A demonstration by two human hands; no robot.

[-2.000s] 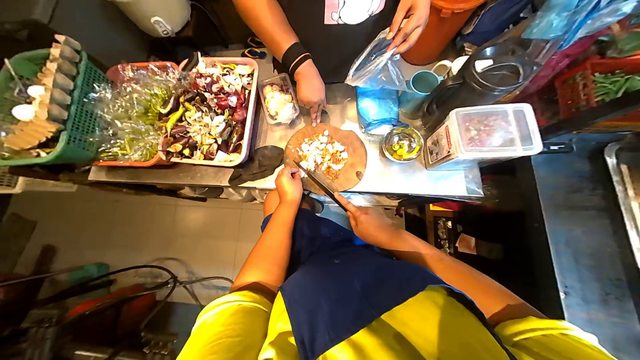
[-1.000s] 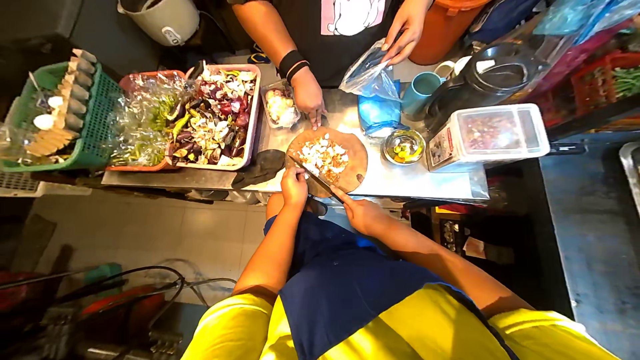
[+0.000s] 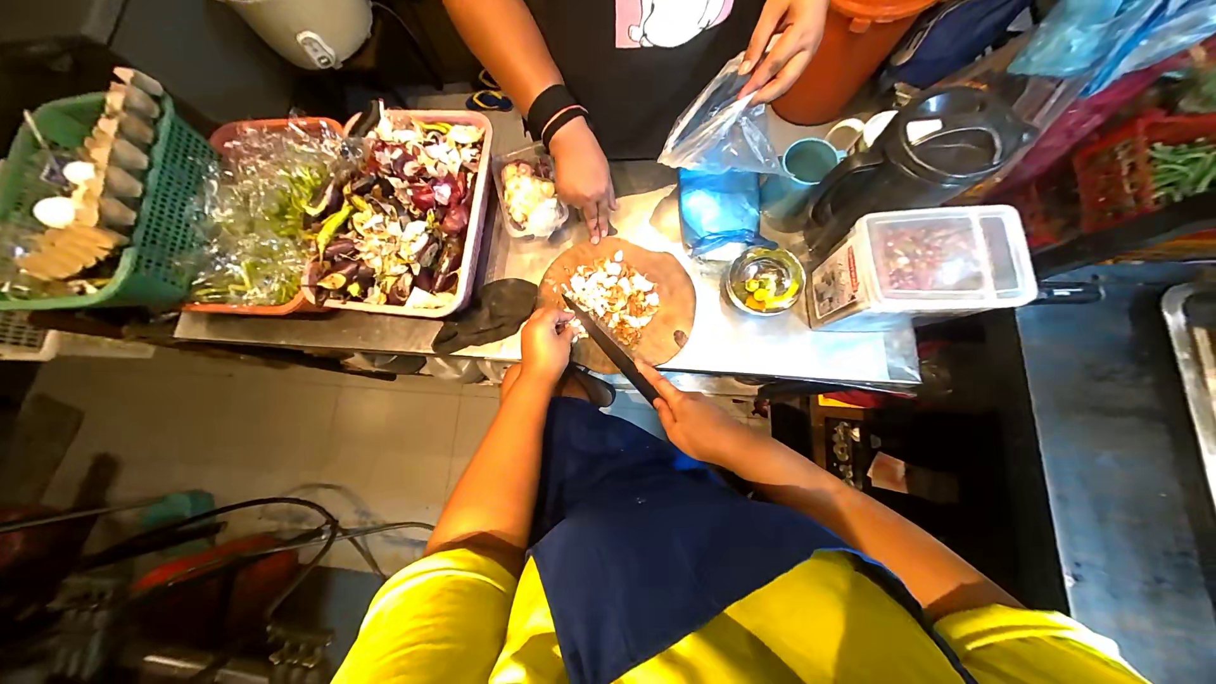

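Note:
My right hand (image 3: pixel 686 415) is closed on the handle of a dark-bladed knife (image 3: pixel 613 350), its blade slanting up and left over the near left part of a round wooden chopping board (image 3: pixel 677 294). Chopped pale and reddish pieces (image 3: pixel 616 293) lie heaped on the board. At the board's near left edge, my left hand (image 3: pixel 548 344) pinches a small pale piece (image 3: pixel 576 328) close to the blade. Across the counter, a person's hand (image 3: pixel 584 180) reaches down to the board's far edge; the person's other hand (image 3: pixel 787 46) holds a clear plastic bag (image 3: pixel 727 123).
Left of the board are a dark cloth (image 3: pixel 489 315), a tray of shallots and peppers (image 3: pixel 475 228) and a green basket with eggs (image 3: pixel 157 218). Beyond the board stands a clear tub (image 3: pixel 532 204). To its right are a glass bowl (image 3: pixel 765 281), a lidded plastic container (image 3: pixel 936 261) and a black kettle (image 3: pixel 898 161).

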